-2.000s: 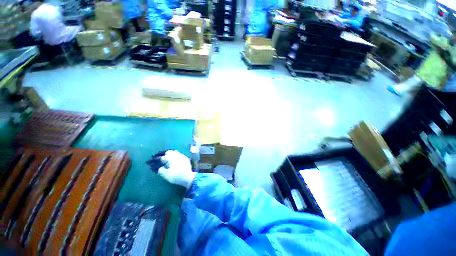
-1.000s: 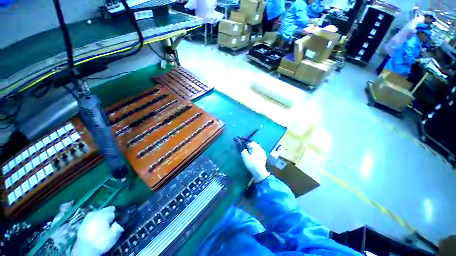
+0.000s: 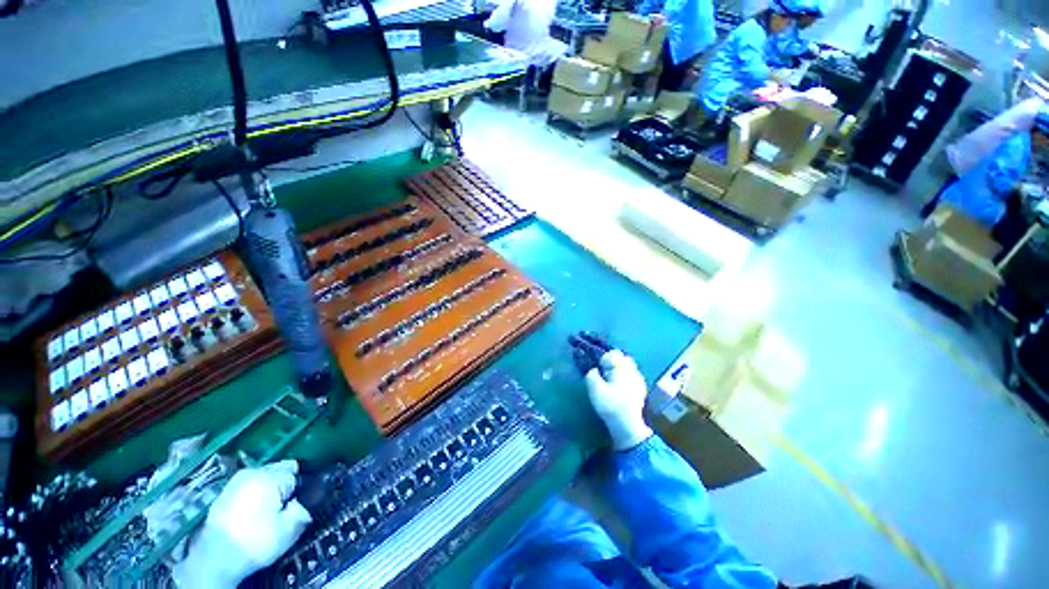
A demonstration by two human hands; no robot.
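A dark slotted jig cover plate lies at the bench's front edge, with a row of small black components and a ribbed silver heat sink along its near side. My left hand, in a white glove, is at the plate's left end, beside the green frame plate; what its fingers do is hard to tell. My right hand, in a white glove, is to the right of the plate, over the green mat. Its fingers are on a small dark object, too blurred to identify.
A dark electric screwdriver hangs over the bench. Stacked orange-brown component fixtures stand behind the plate, a board with white pieces at back left. Screws lie far left. Cartons stand right of the bench; people work beyond.
The view has swung left, bringing the jig, screwdriver and my left hand into sight. My right hand stays at the dark object, whose long thin part no longer shows clearly.
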